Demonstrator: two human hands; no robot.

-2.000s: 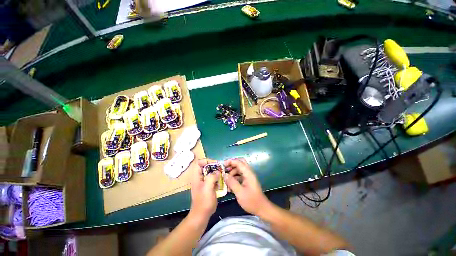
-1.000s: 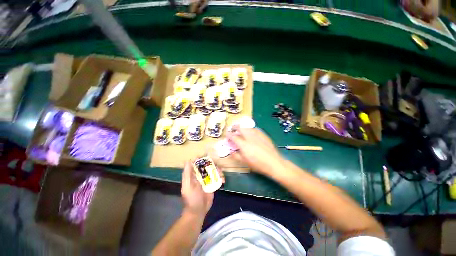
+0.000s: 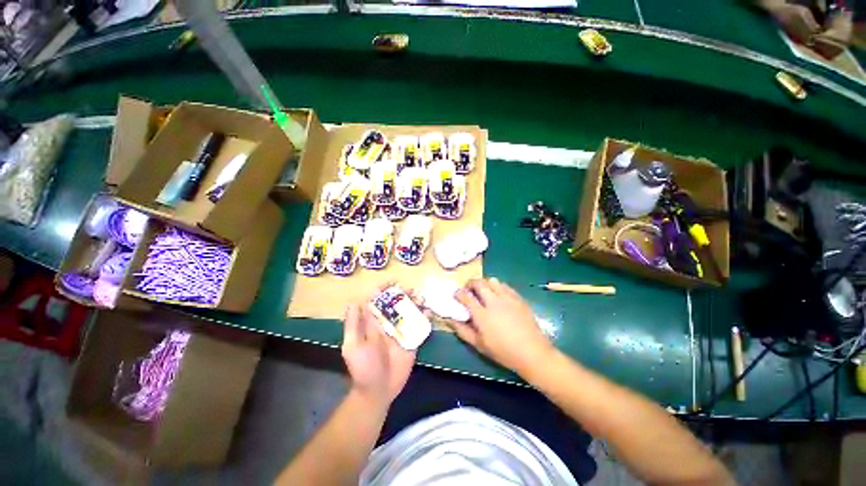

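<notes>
My left hand (image 3: 375,353) holds a half-assembled unit (image 3: 403,321), a white oval shell with a dark board and a yellow part, open side up, near the bench's front edge. My right hand (image 3: 496,321) has its fingers on a white oval housing cover (image 3: 444,298), just right of the unit, at the cardboard's front. A second white cover (image 3: 461,248) lies on the cardboard sheet (image 3: 309,297) behind it. Several half-assembled units (image 3: 413,239) lie in rows on the sheet, some overlapping.
A wooden-handled tool (image 3: 579,288) and small loose parts (image 3: 548,230) lie right of the sheet. A tool box (image 3: 596,244) stands behind them. Cartons with lilac bundles (image 3: 182,269) stand left. Units (image 3: 595,42) lie on the far conveyor. Black equipment (image 3: 781,299) is at right.
The view has swung left. My hands worked together at the unit; now my left hand holds it and my right hand has moved to the nearer cover, which has shifted toward the unit.
</notes>
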